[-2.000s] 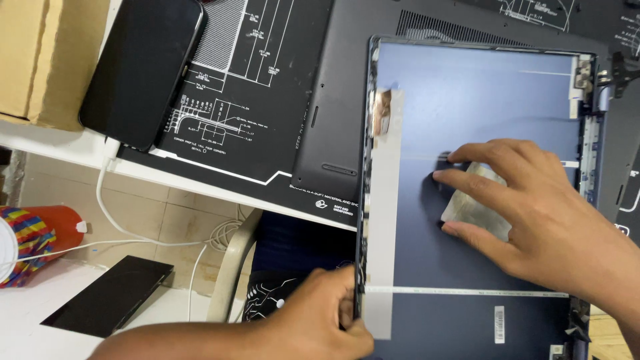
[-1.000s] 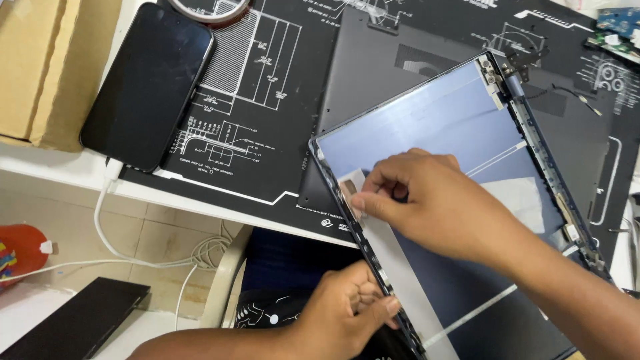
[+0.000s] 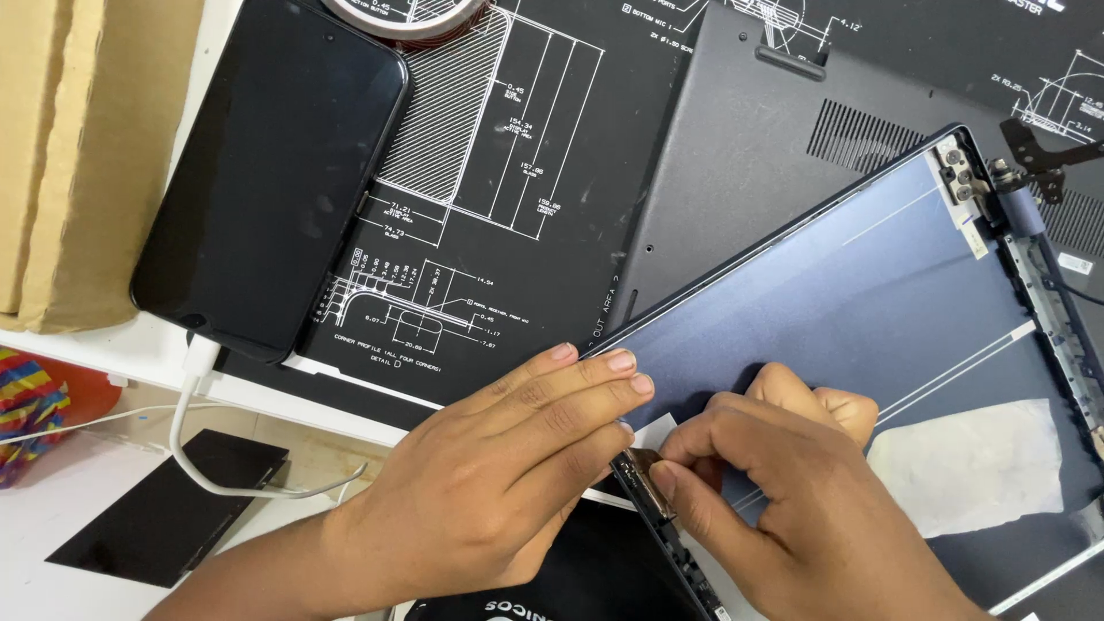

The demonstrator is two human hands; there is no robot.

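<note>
A blue laptop display back cover (image 3: 802, 285) lies tilted across the black laptop base (image 3: 742, 155). My left hand (image 3: 509, 457) rests over the cover's near-left edge, fingers extended; whether it grips the edge is hidden. My right hand (image 3: 776, 483) pinches a small brown strip (image 3: 649, 483) between thumb and forefinger at that same edge, beside the left fingertips. A translucent whitish sheet (image 3: 975, 466) lies on the cover, right of my right hand. A metal hinge (image 3: 959, 179) is screwed at the cover's upper corner, and a dark hinge bracket (image 3: 1039, 159) sticks out beyond it.
A black phone (image 3: 272, 172) with a white cable (image 3: 183, 431) plugged in lies on the printed black mat (image 3: 517, 285). Left of it is a cardboard box (image 3: 95, 155). A ring-shaped roll (image 3: 414, 21) sits above. Lower left is a flat black panel (image 3: 172, 509).
The cover has turned from nearly upright in view to a slant. My right hand has gone from the whitish sheet to the brown strip at the edge. My left hand has moved up along that edge.
</note>
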